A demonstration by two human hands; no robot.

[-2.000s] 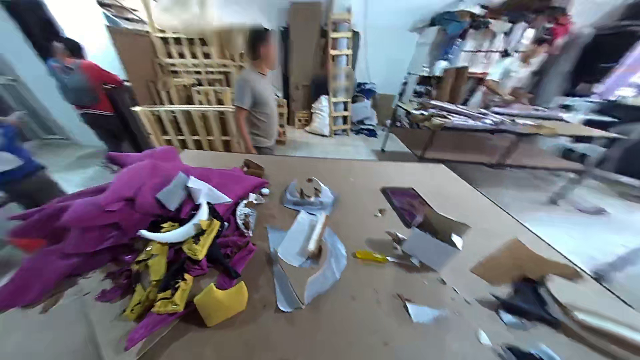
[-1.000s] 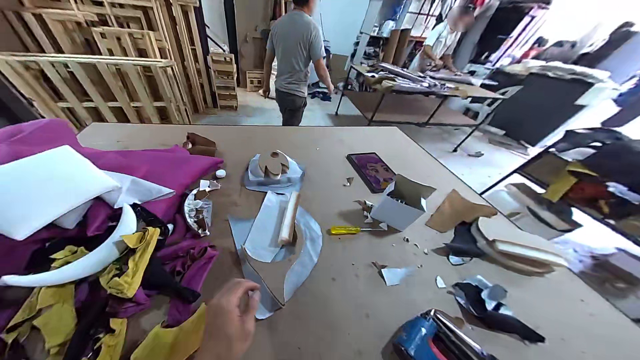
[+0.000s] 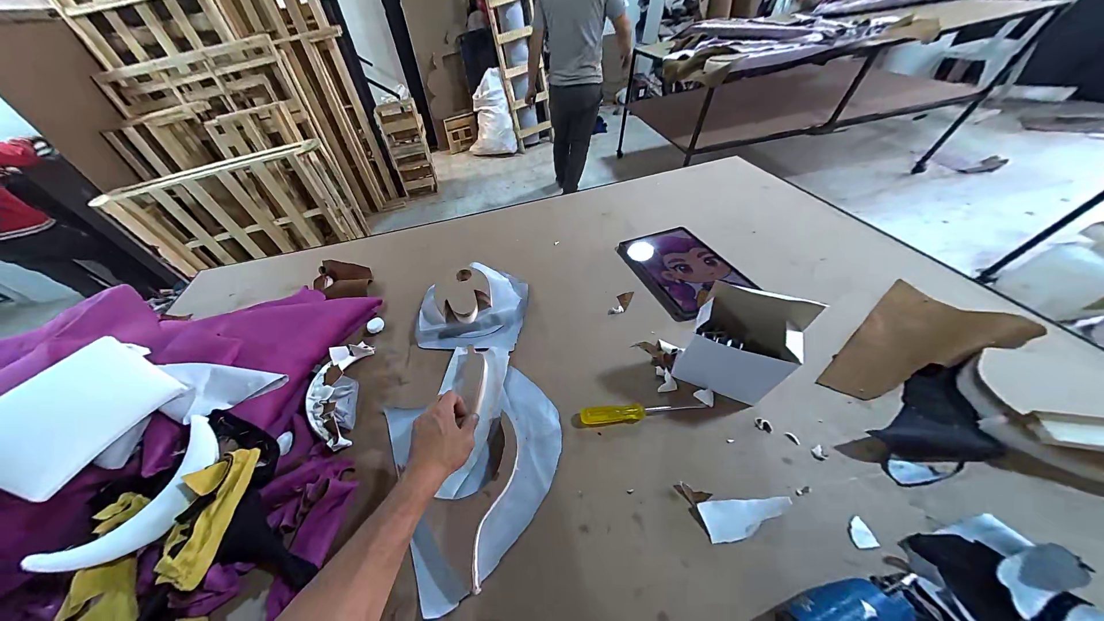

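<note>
My left hand reaches over the table's middle, its fingers at the near end of a narrow strip-shaped piece that lies on grey-blue sheet material. Whether the fingers grip it cannot be told. Just right of the hand is a curved grey-blue piece with a pale edge. Beyond it lies another grey-blue piece with a curved cutout. My right hand is out of view. A screwdriver with a yellow handle lies to the right, its tip near an open white box.
Purple fabric with white foam and yellow scraps covers the left side. A tablet-like panel lies behind the box. Brown and black scraps sit at right, a blue tool at the near edge. A person stands beyond the table.
My left hand has moved forward from the near edge of the pieces to the narrow strip. The view has turned and come closer to the pieces.
</note>
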